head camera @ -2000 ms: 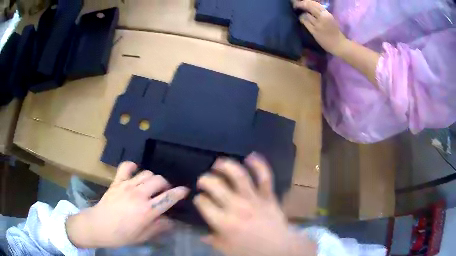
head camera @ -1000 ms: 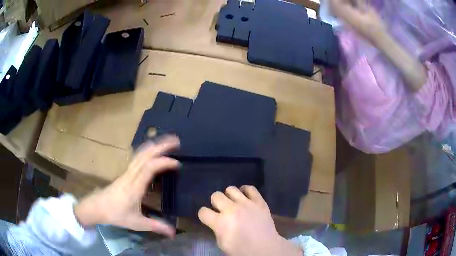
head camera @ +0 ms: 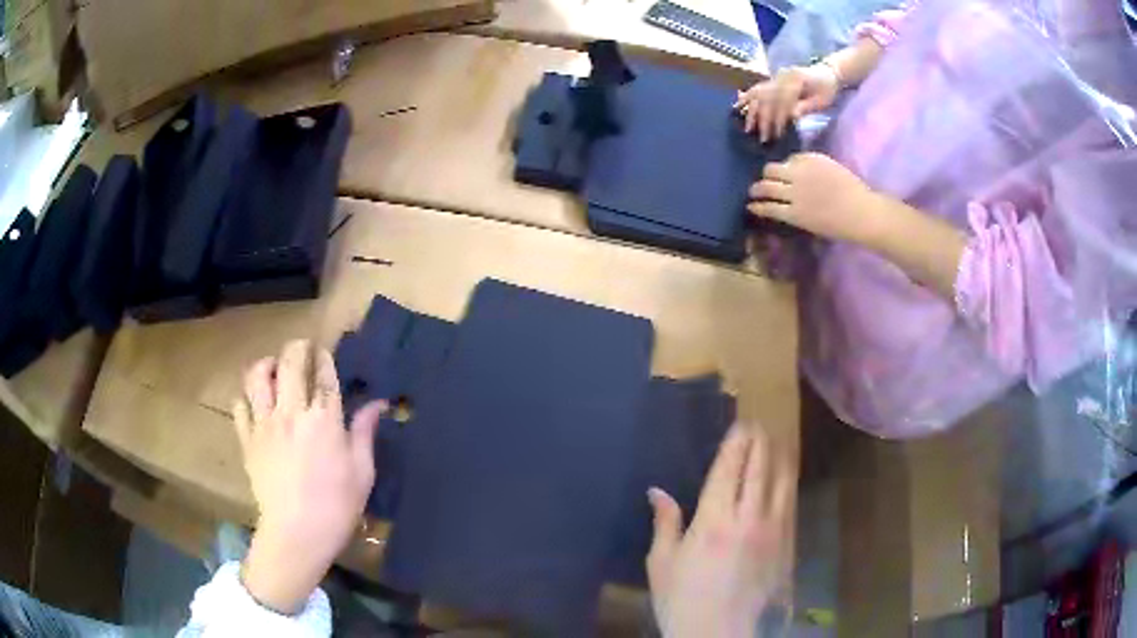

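Observation:
A black box blank (head camera: 536, 436) lies in front of me, its large plain panel stretching toward my body. A holed flap (head camera: 402, 409) shows at its left, with tan showing through a hole, and a side flap (head camera: 686, 430) at its right. My left hand (head camera: 302, 436) is at the left edge beside the holed flap, fingers spread, palm down. My right hand (head camera: 726, 538) is blurred at the right side flap, fingers and thumb apart. Neither hand visibly grips anything. Whether the large panel is joined to a folded tray cannot be told.
Finished boxes (head camera: 284, 206) lean in a row at the left on a tan carton (head camera: 187, 374). A person in pink (head camera: 985, 237) works opposite with both hands at a second blank stack (head camera: 667, 156). A keypad-like dark object (head camera: 702, 28) lies at the far edge.
The open tray hollow no longer shows; the large plain panel now covers that place. My hands have moved apart to the two sides. The other person's hands are back on their blanks, with a part standing up.

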